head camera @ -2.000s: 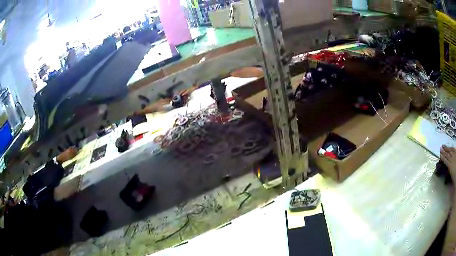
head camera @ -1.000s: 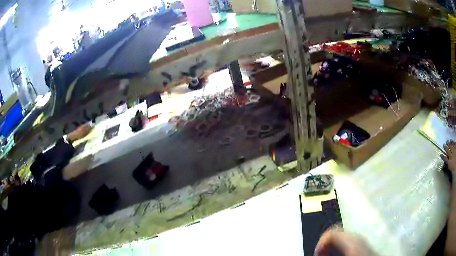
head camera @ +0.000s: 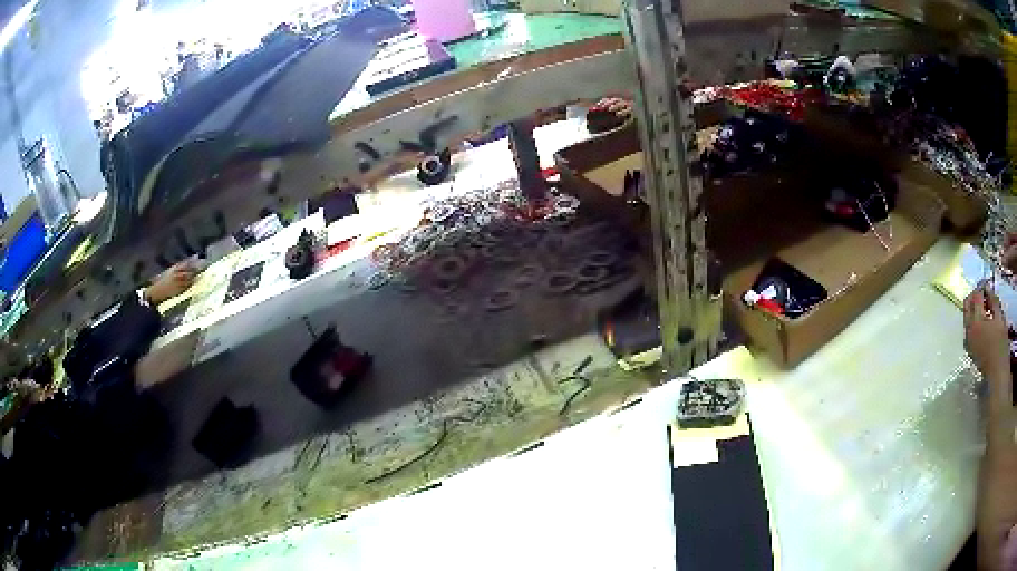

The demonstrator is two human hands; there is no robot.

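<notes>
Neither of my hands is in view. Nearest in front of me, a long black strip (head camera: 722, 507) lies flat on the white surface. A small speckled parts box (head camera: 712, 403) sits at its head, with pale yellow paper (head camera: 694, 445) between them. Beyond stands an open cardboard carton (head camera: 831, 323). A black unit (head camera: 787, 289) with red and white parts lies in its near corner. Another dark unit (head camera: 856, 204) with thin leads lies farther back.
A scuffed metal post (head camera: 674, 201) stands left of the carton. Two black units (head camera: 330, 368) (head camera: 226, 432) and a pile of rings (head camera: 480, 248) lie on the grey board. Another person's hand and arm (head camera: 990, 335) show at the right edge.
The blurred hand over the black strip at the bottom edge has left the picture. The scene has shifted right and up since the earliest frame. The other person's fingers are now raised and close together.
</notes>
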